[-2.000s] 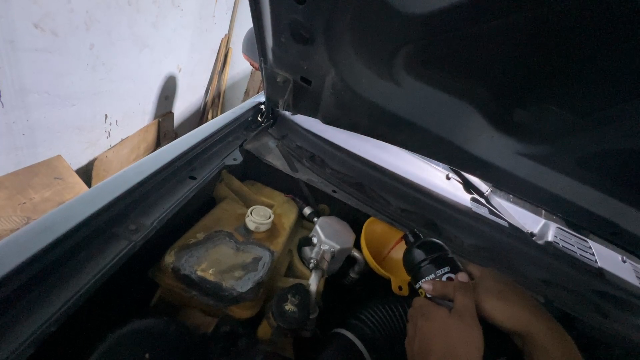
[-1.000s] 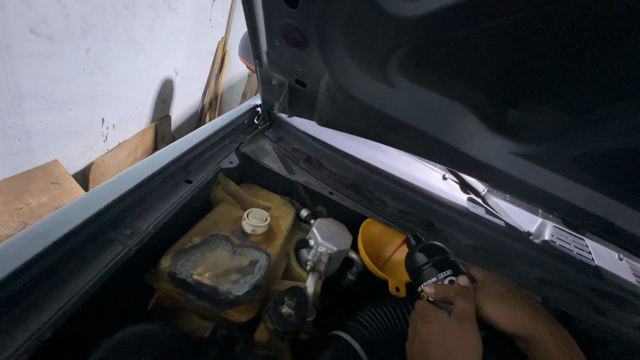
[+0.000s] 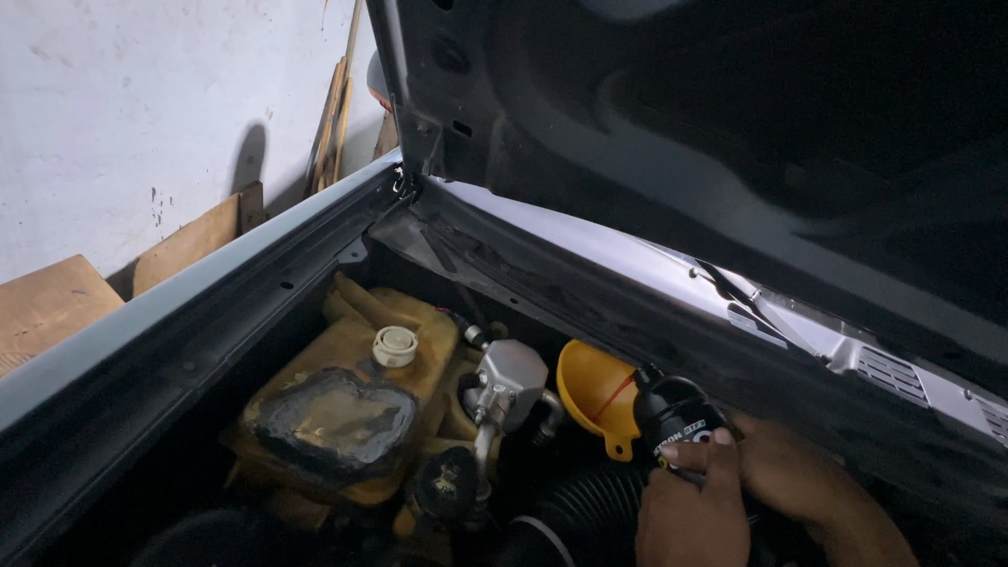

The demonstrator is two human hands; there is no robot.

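A black plastic bottle with printed writing is tipped to the left, its mouth at the rim of a yellow plastic funnel. A thin red stream of fluid runs from the mouth into the funnel. My left hand grips the bottle's lower part from the near side, thumb and finger on its label. Behind it, my right hand is around the bottle's base, its fingers mostly hidden. Where the funnel's spout ends is hidden. Below lies a black corrugated hose.
Left of the funnel are a metal fitting with pipes and a yellowed plastic reservoir with a white cap and a patched top. The raised hood hangs above. A fender edge runs along the left, beside wooden boards.
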